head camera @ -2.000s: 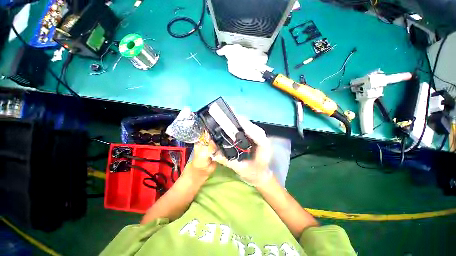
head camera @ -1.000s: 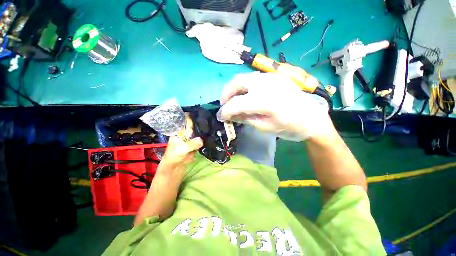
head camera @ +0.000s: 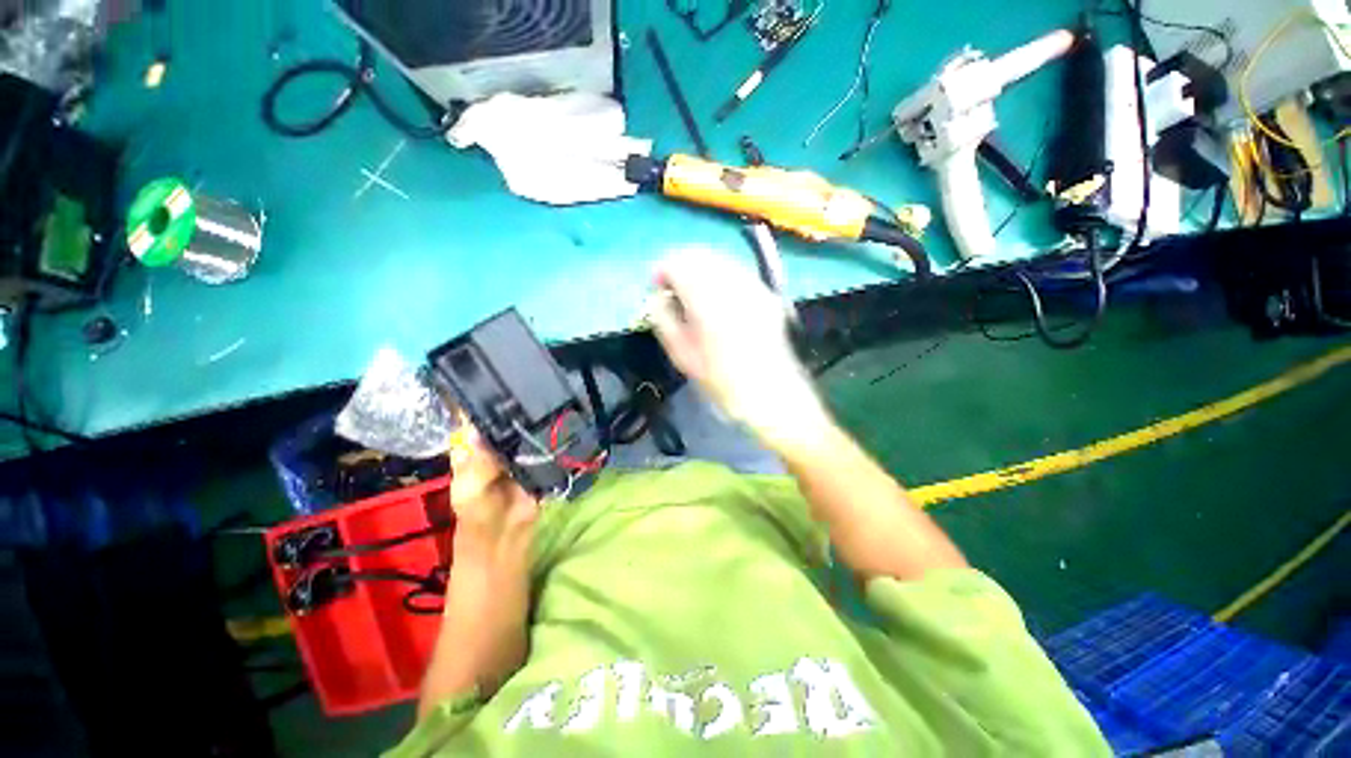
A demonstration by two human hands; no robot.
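Note:
The device unit (head camera: 519,393), a black plastic housing with red and white wires at its lower end, is tilted over my lap. My left hand (head camera: 486,481) is bare and grips its lower left side. A crinkled silvery clear bag (head camera: 393,407) is beside the unit at my left fingers. My right hand (head camera: 734,348), in a whitish glove, is blurred over the bench's front edge, right of the unit and apart from it; I cannot tell whether it holds anything. Black cable (head camera: 645,415) lies between the unit and my right forearm.
The yellow electric screwdriver (head camera: 763,196) lies beside a crumpled white cloth (head camera: 548,145), with the glue gun (head camera: 963,133) to its right. The solder spool (head camera: 222,240) stands left. The fume extractor (head camera: 496,52) is behind. A red parts tray (head camera: 363,592) is left of my lap.
My right hand has moved down and left in the picture, now clear of the unit. My left hand still holds the unit, whose flat black face now shows. The bench has shifted left in view.

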